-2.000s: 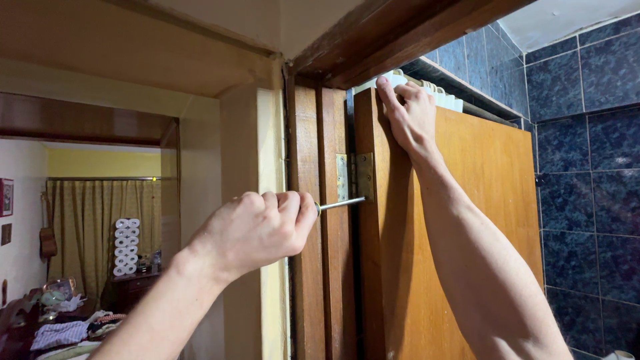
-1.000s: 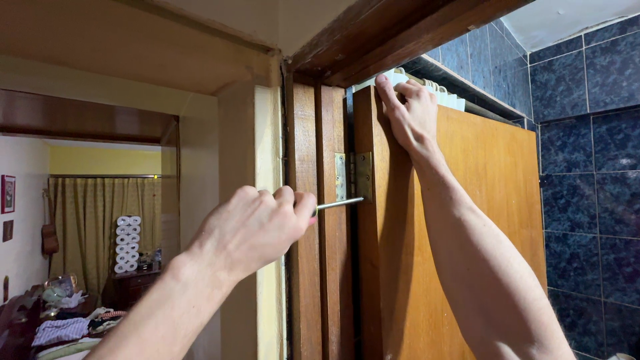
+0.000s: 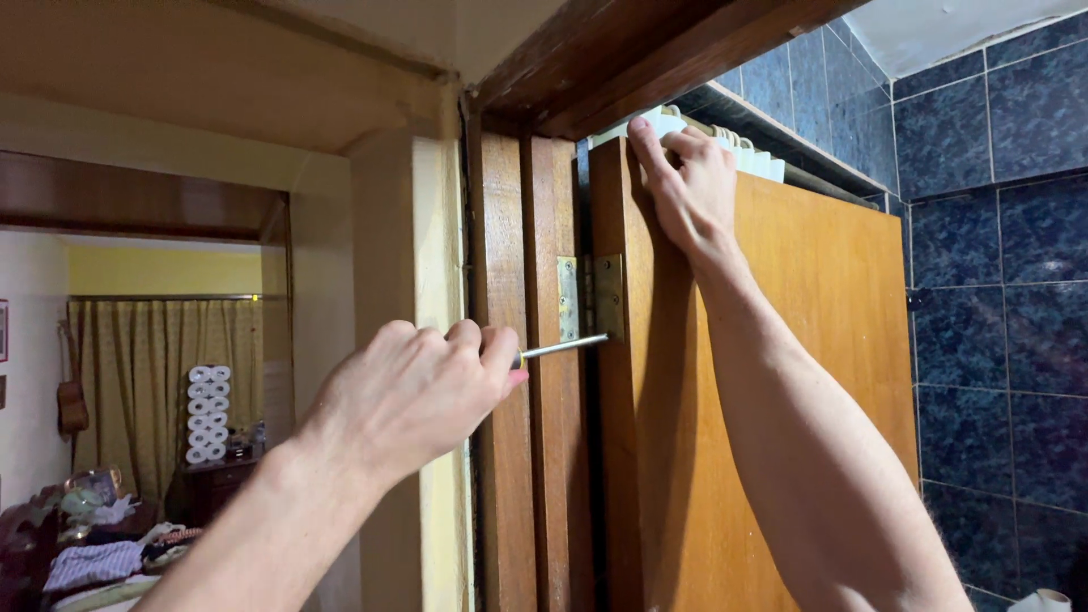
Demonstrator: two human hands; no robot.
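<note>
My left hand (image 3: 416, 395) is closed around a screwdriver (image 3: 565, 347), whose handle is mostly hidden in the fist. The shaft points right, with its tip at the lower screw area of the metal hinge leaf (image 3: 609, 297) on the edge of a wooden door (image 3: 816, 340). A matching hinge leaf (image 3: 568, 297) sits on the wooden door frame (image 3: 506, 391). My right hand (image 3: 693, 183) grips the top edge of the door near its hinge side, thumb on the near face and fingers bent over the top.
Behind the door, a white curtain hangs by rings from a rod (image 3: 833, 189) beside blue wall tiles (image 3: 960, 340). The wooden lintel (image 3: 663, 59) crosses overhead. At left, a room holds stacked toilet paper rolls (image 3: 208, 415), a guitar (image 3: 72, 404) and piled clothes (image 3: 93, 565).
</note>
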